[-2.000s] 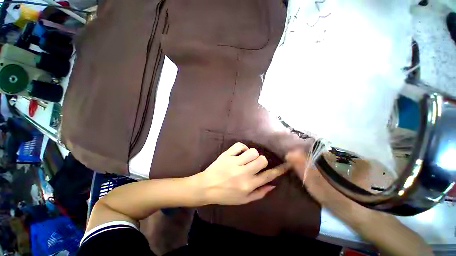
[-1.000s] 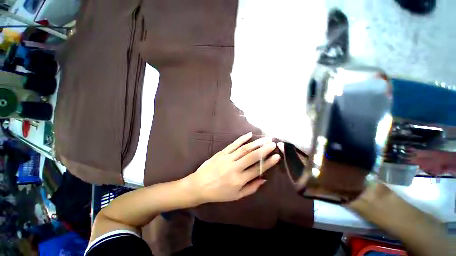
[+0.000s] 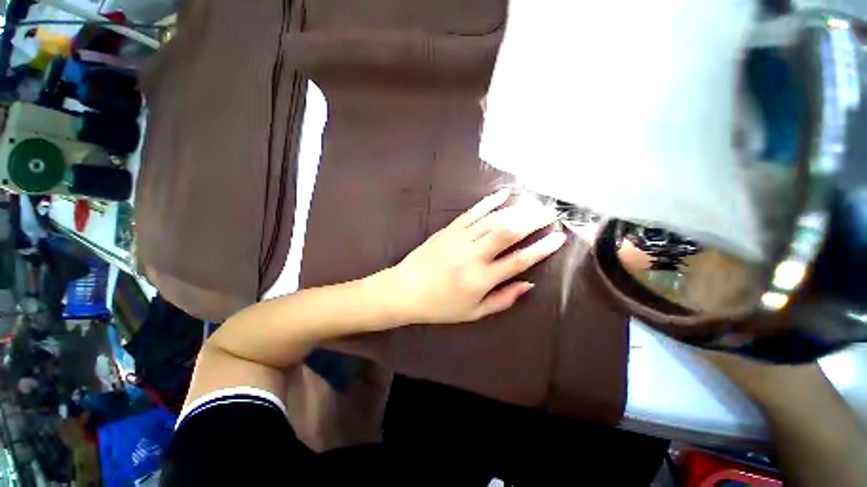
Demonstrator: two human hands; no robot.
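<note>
A brown garment panel (image 3: 371,162) lies across the white table, with thin dark seam lines on it. My left hand (image 3: 466,266) lies flat on the panel, fingers spread, fingertips at the bright spot by the needle area (image 3: 570,214). A white cover sheet (image 3: 608,105) hangs over the sewing machine. A shiny round metal part (image 3: 789,276) stands in front of the machine at right. My right hand is hidden behind this part; only the forearm shows below it. A stack of brown cut panels (image 3: 209,143) lies to the left.
Green-and-white and dark thread cones (image 3: 38,165) stand at the upper left. A blue bag (image 3: 133,442) and a blue basket (image 3: 87,290) are low at the left. A red-rimmed basket (image 3: 727,471) is below the table at right.
The brown panel and my left hand show slightly higher in the view. The shiny round part has shifted right in the picture. My left hand stays on the cloth beside the needle area.
</note>
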